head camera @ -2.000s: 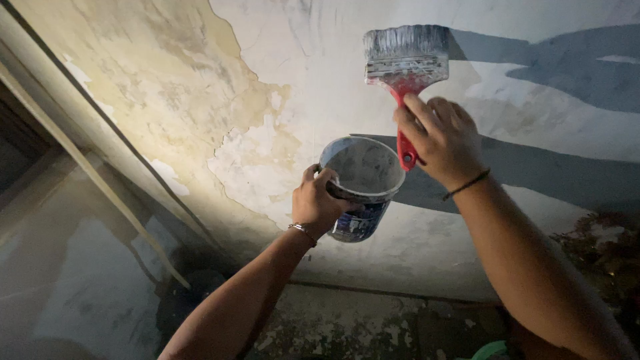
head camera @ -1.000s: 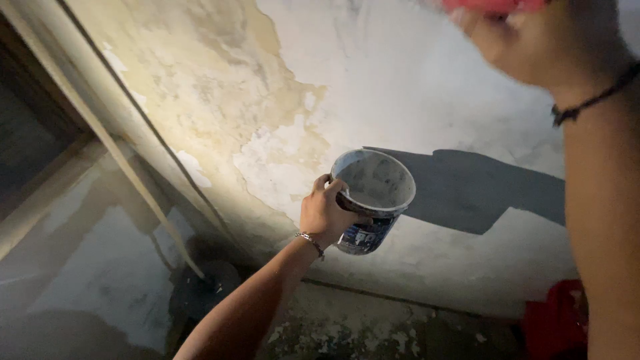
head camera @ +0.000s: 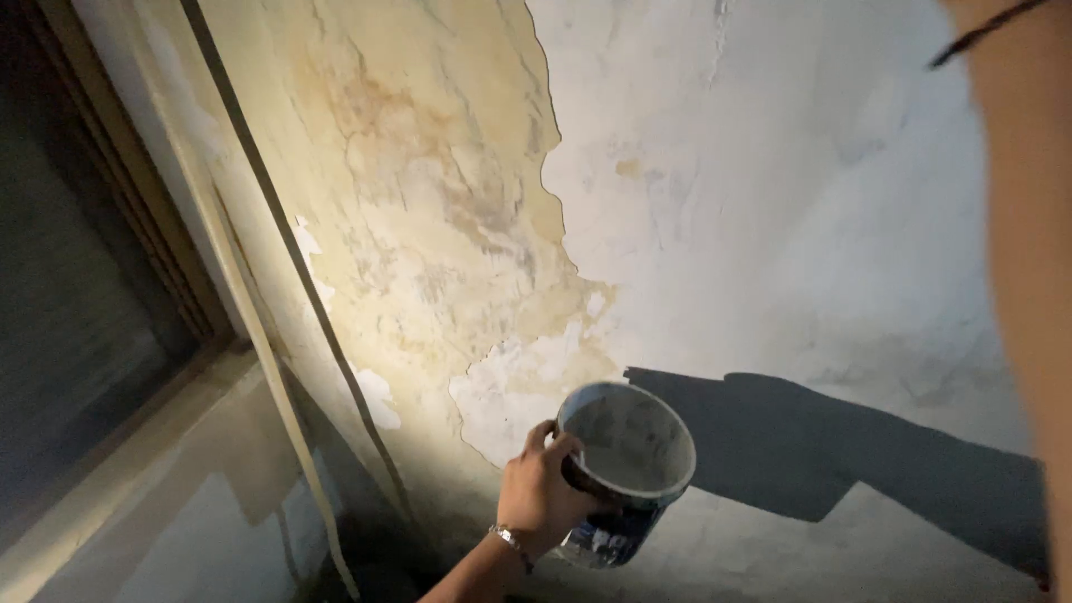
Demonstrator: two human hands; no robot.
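Observation:
My left hand grips the rim and side of a plastic paint bucket, tilted so that its mouth faces me; its inside is coated with whitish grey residue. Behind it is a wall with peeling yellowish paint on the left and a whitish surface on the right. The bucket and arm cast a dark shadow to the right. My right forearm is raised along the right edge, a dark cord at the wrist; the right hand and whatever it holds are out of view.
A pale pipe or cable runs down the corner at the left, beside a dark window with a brown frame. Under the window is a ledge, with grey and whitish patches on the wall below it. The bottom left corner is dark.
My right hand, which held a red-handled wide paintbrush above the bucket, has risen out of view. My left hand still holds the bucket. The view has shifted up and left.

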